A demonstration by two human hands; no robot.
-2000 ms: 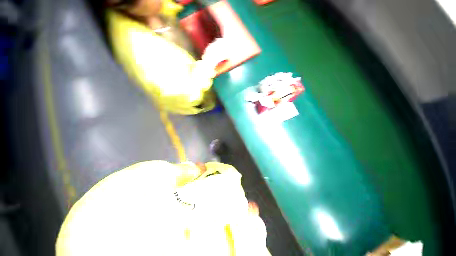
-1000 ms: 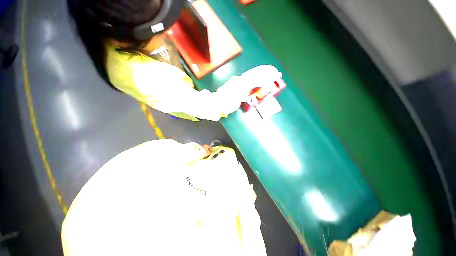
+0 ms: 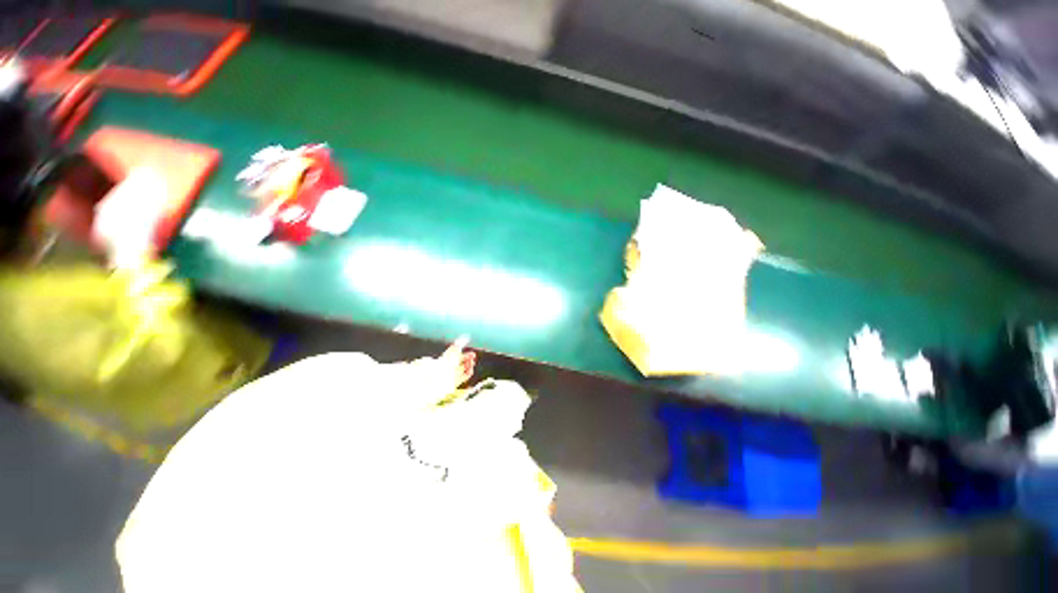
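Note:
Neither of my hands can be made out. A small skin-coloured spot shows at the upper edge of my yellow smock point(image 3: 337, 475); I cannot tell what it is. In front of me a white, ragged-edged sheet stack point(image 3: 690, 278) lies over a tan carton point(image 3: 638, 336) on the green bench point(image 3: 545, 243). To the left is a bright red item with white pieces point(image 3: 299, 185), and a pale card point(image 3: 339, 211) beside it.
At far left a yellow-sleeved person point(image 3: 128, 336) has a white-gloved hand at a red tray point(image 3: 186, 162). Red-rimmed trays point(image 3: 174, 58) stand behind. White gloves point(image 3: 888, 371) lie to the right. A blue stool point(image 3: 777, 463) is below the bench edge.
The view has swung right, so the bench now runs across the picture and the whole sheet stack shows. The neighbour's hand has left the red item and is back at the red tray.

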